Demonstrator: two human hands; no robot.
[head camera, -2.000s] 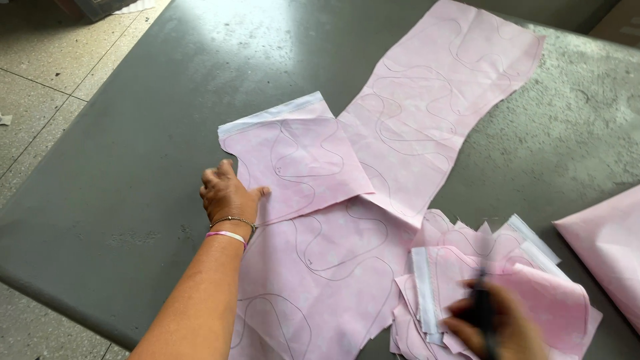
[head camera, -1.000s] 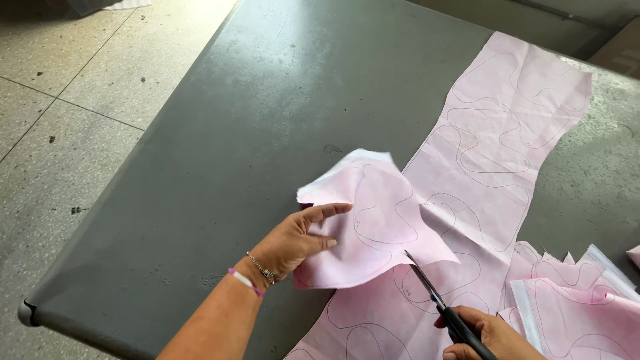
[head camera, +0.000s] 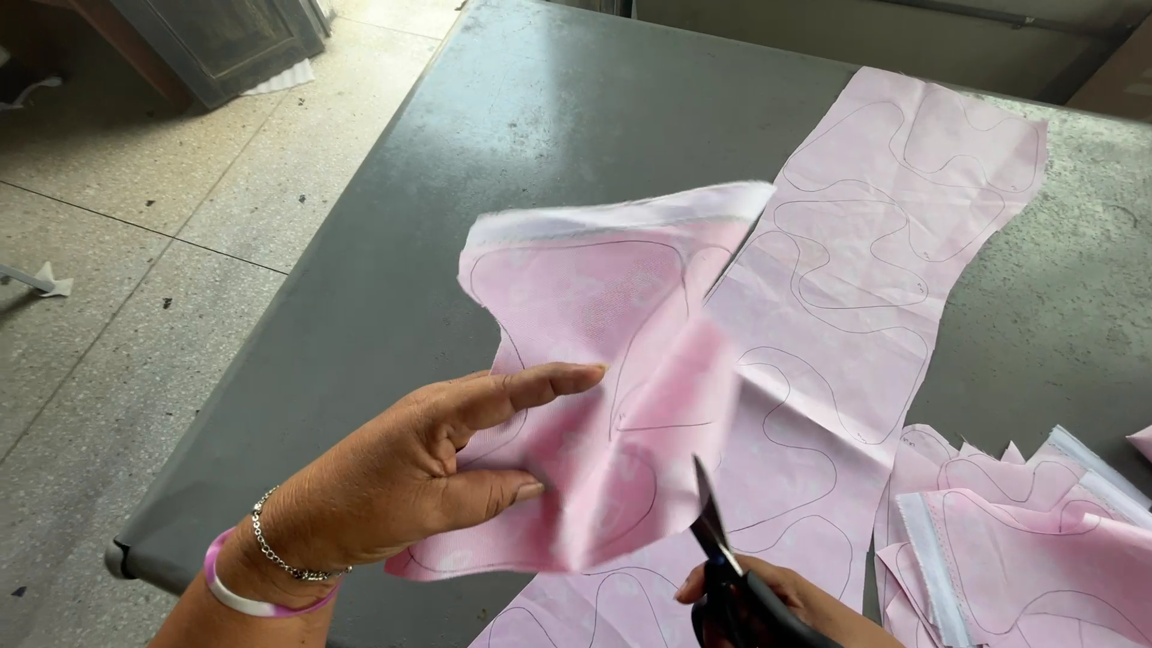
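Observation:
My left hand (head camera: 432, 468), with a chain bracelet and a pink-and-white band at the wrist, holds a pink fabric piece (head camera: 576, 306) between thumb and fingers. That piece has a white strip along its far edge and curved outlines drawn on it. Black-handled scissors (head camera: 720, 558) are in my right hand (head camera: 801, 594), their blade tips beside the piece's lower right edge. Whether the blades are parted is hard to tell. Under and right of the held piece, a long pink fabric length (head camera: 864, 252) with drawn curved outlines lies across the table.
A pile of pink fabric pieces (head camera: 1035, 558), some with white strips, lies at the lower right of the grey table (head camera: 432, 234). The table's left edge runs diagonally above a speckled floor (head camera: 180, 270). A dark panel (head camera: 234, 45) stands at the upper left.
Two seconds ago the piece lay on the long fabric under my left hand; now it is lifted and folding. The scissors have moved from near the pile to the piece's edge.

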